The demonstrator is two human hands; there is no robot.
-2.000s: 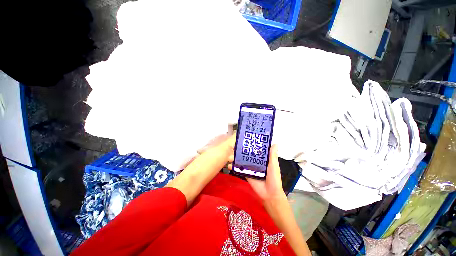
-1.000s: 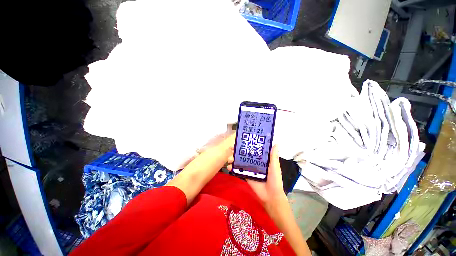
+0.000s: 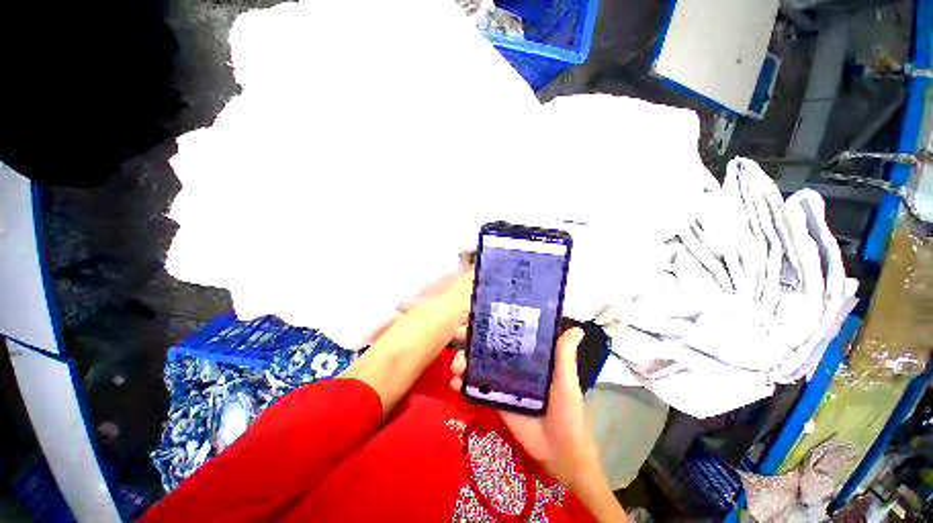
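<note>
My right hand (image 3: pixel 547 409) holds a black smartphone (image 3: pixel 517 317) upright in front of my lap, its lit screen facing me with a small, blurred QR code. My left forearm reaches toward the phone; my left hand (image 3: pixel 455 306) is mostly hidden behind it at its left edge, so its fingers cannot be made out. A large overexposed white garment heap (image 3: pixel 358 153) lies beyond the phone. Folded greyish-white layers (image 3: pixel 747 276) lie at its right end.
A blue crate (image 3: pixel 246 342) with blue-and-white floral pieces (image 3: pixel 220 403) stands at lower left. Another blue crate (image 3: pixel 547 36) is at the top. A white, blue-edged table (image 3: pixel 716 51) is at upper right. A black heap (image 3: pixel 82 82) fills the upper left.
The phone has come closer and slightly down and left. The QR code on its screen is smaller and blurrier. The right thumb shows more. The whole view has shifted slightly left.
</note>
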